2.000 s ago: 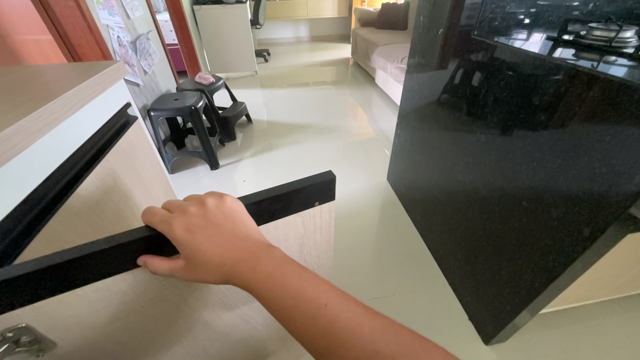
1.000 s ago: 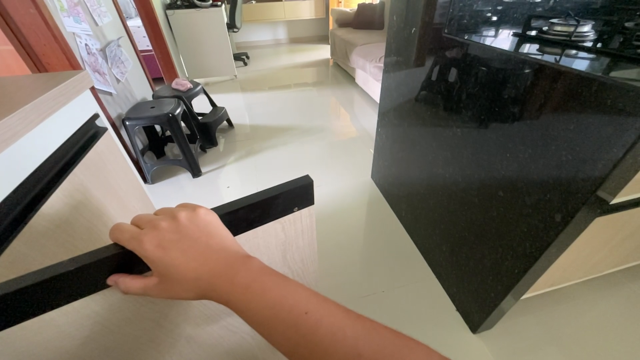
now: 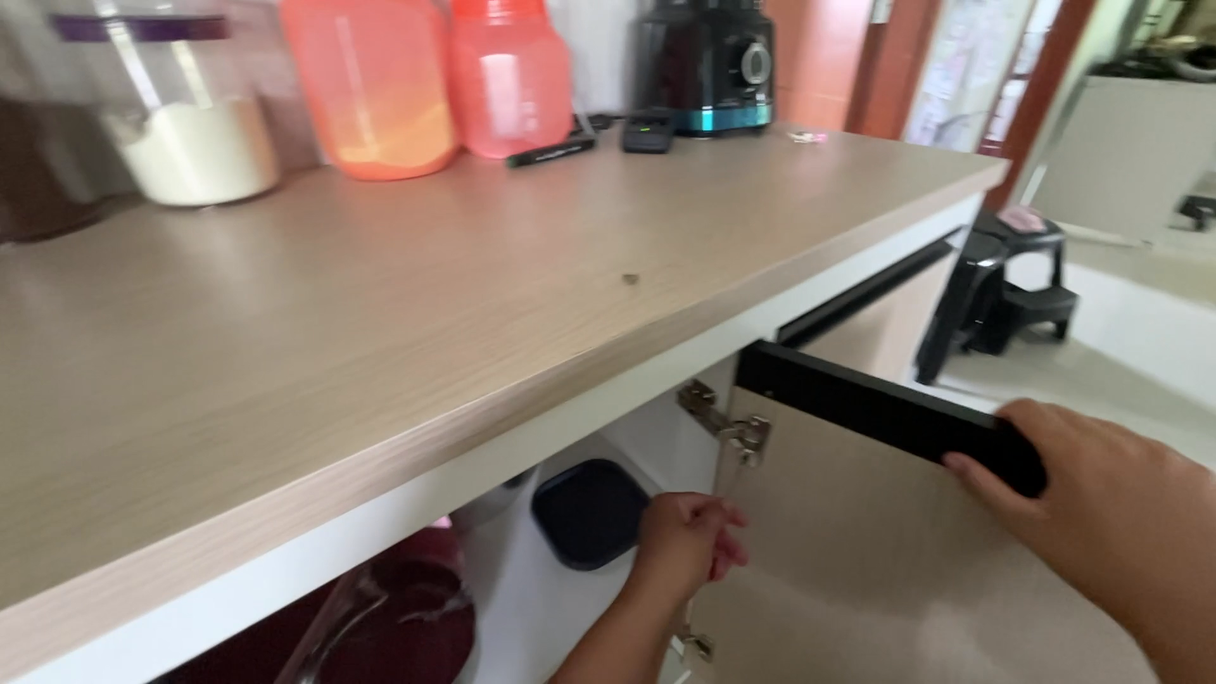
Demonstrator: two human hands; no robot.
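My right hand (image 3: 1092, 494) grips the black top edge (image 3: 874, 404) of an open wood-look cabinet door (image 3: 855, 560), near its free end. In the cabinet mouth, my left hand (image 3: 689, 541) is held in front of the inner side with fingers loosely bent; nothing shows in it. Just left of that hand is a dark square lid or container (image 3: 591, 514). Metal hinges (image 3: 727, 423) join the door to the cabinet. Lower left inside, a dark red container (image 3: 399, 617) is partly hidden under the worktop.
On the wood-look worktop (image 3: 427, 323) stand a jar of white powder (image 3: 199, 152), two red-orange containers (image 3: 380, 104) (image 3: 513, 85), a marker (image 3: 551, 150) and a black blender base (image 3: 708, 71). Black plastic stools (image 3: 1007, 275) stand on the floor beyond the cabinet's far end.
The view has swung left to the worktop and cabinet interior. My left hand has come into view by the cabinet opening. A hand is on the door's top edge in all frames.
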